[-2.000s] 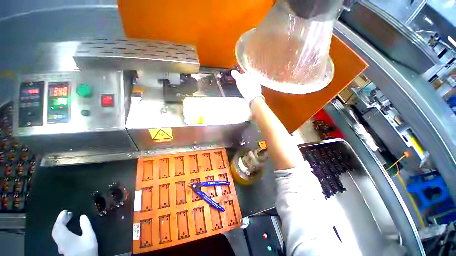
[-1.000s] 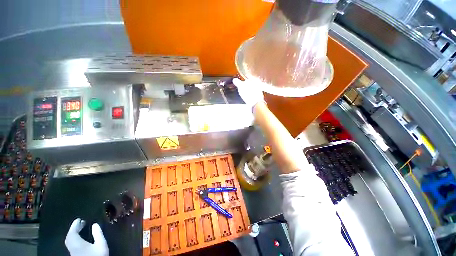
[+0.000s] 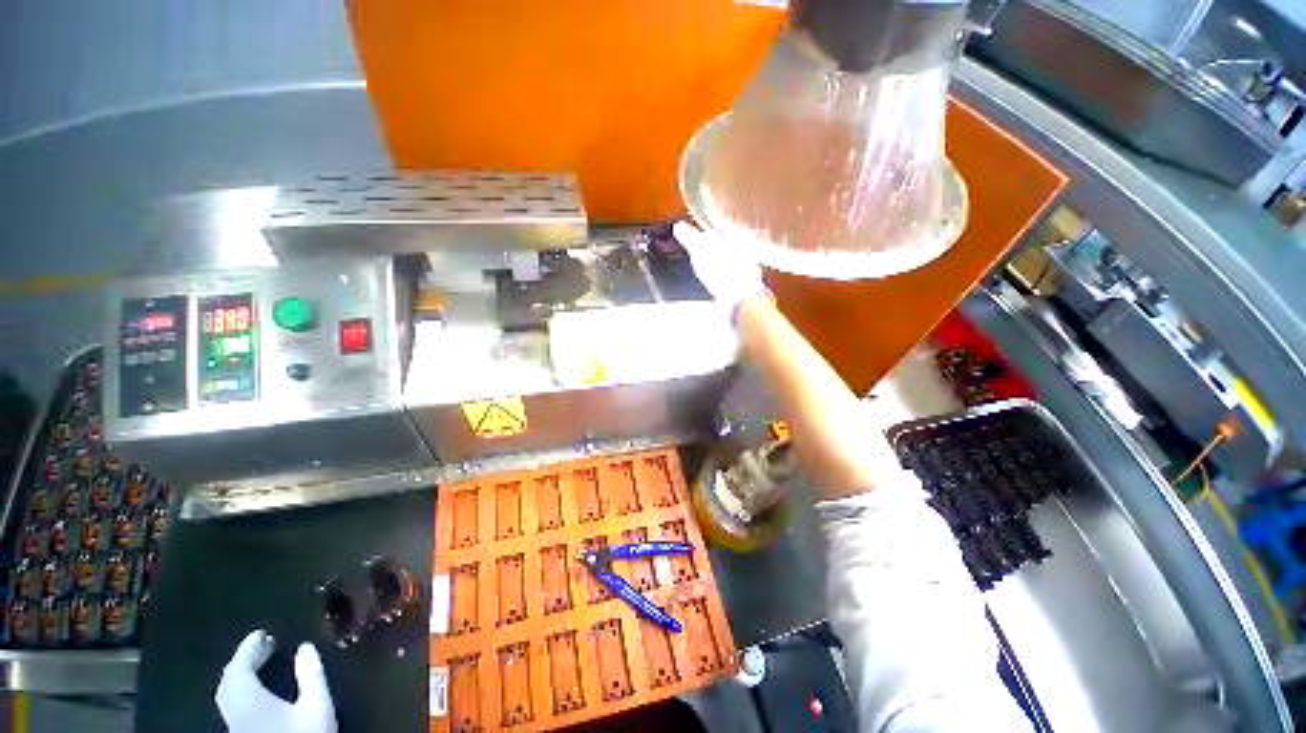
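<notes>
My right hand (image 3: 726, 269), in a white glove, reaches to the open top of the solder pot machine (image 3: 566, 410), beside a dark part at its right end. The fingertips are small and partly under the clear hood's rim, so the grip cannot be told. My left hand (image 3: 278, 690), in a white glove, rests low on the black mat (image 3: 229, 573), thumb and fingers apart and empty. Two dark wound coils (image 3: 341, 613) stand on the mat above and right of it. Blue-handled nippers (image 3: 635, 584) lie open on the orange slotted tray (image 3: 504, 673).
A flux jar (image 3: 745, 494) stands right of the orange tray. A steel pan (image 3: 1132, 602) at right holds rows of dark coils. Another coil tray (image 3: 79, 530) is at left. The clear fume hood (image 3: 845, 186) hangs over the machine's right side. A red bin (image 3: 988, 358) stands behind the pan.
The whole view has shifted, so the bench sits lower and further right. My right hand stays at the machine's right end, and my left hand stays open on the mat.
</notes>
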